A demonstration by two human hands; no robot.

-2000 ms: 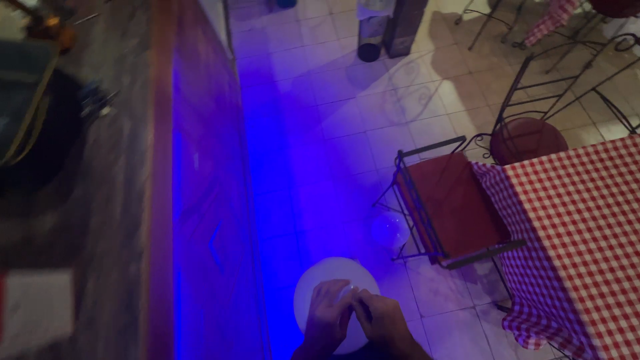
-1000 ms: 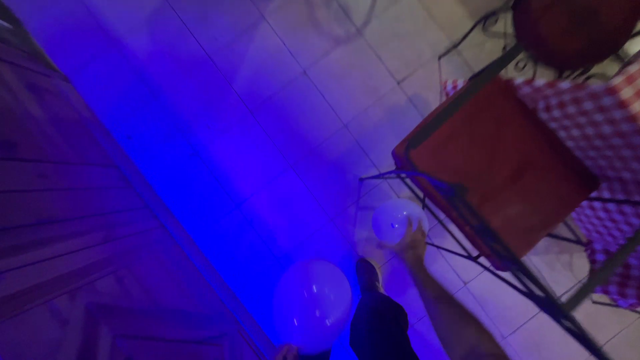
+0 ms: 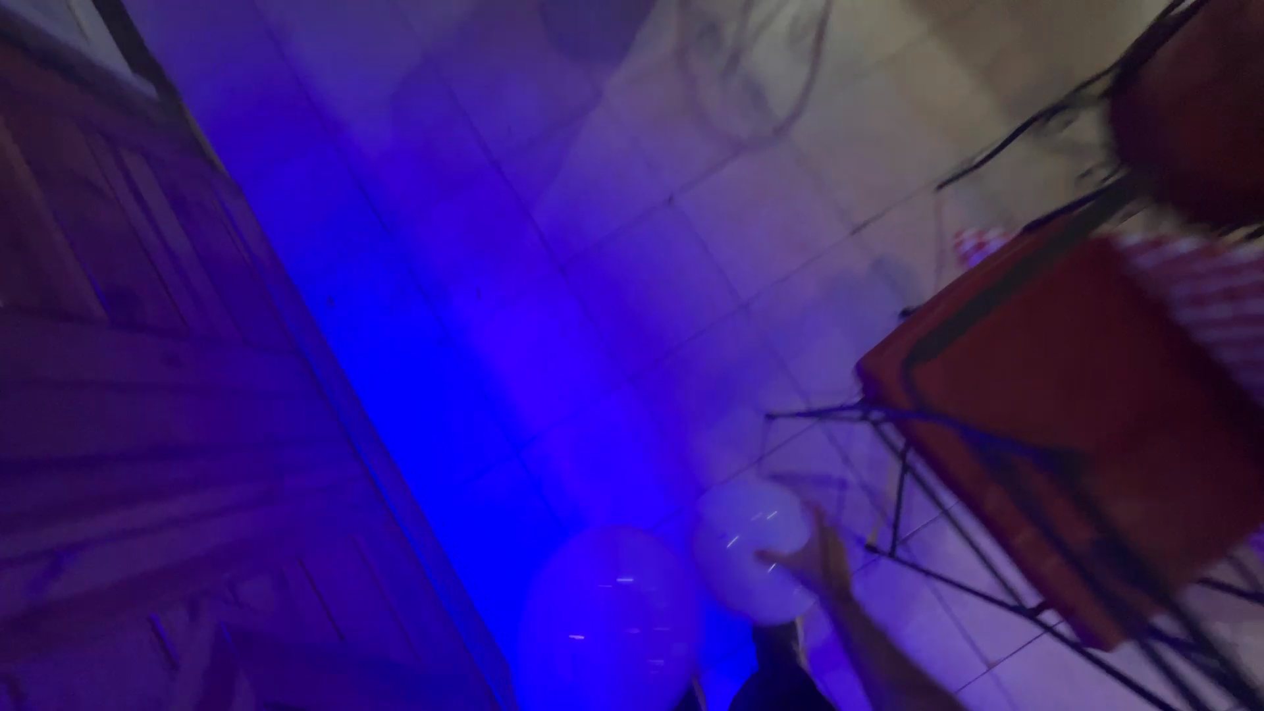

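Near the bottom centre, my right hand (image 3: 818, 558) grips a smaller pale balloon (image 3: 750, 548) from its right side, fingers spread on its surface. A larger pale balloon (image 3: 609, 622) is just left of it, tinted by blue light, its lower part cut off by the frame's bottom edge. My left hand does not show. Below the smaller balloon, dark clothing and part of a leg (image 3: 780, 671) are visible.
A metal-framed chair with a red seat (image 3: 1066, 425) stands at the right. Behind it are a round dark red seat (image 3: 1195, 109) and a red-and-white checked tablecloth (image 3: 1205, 296). Wooden panelling (image 3: 178, 425) runs along the left beside the tiled floor (image 3: 671, 247).
My right hand has moved the smaller balloon away from the chair, close to the larger balloon. My left hand, partly seen at the bottom edge a second ago, is out of view.
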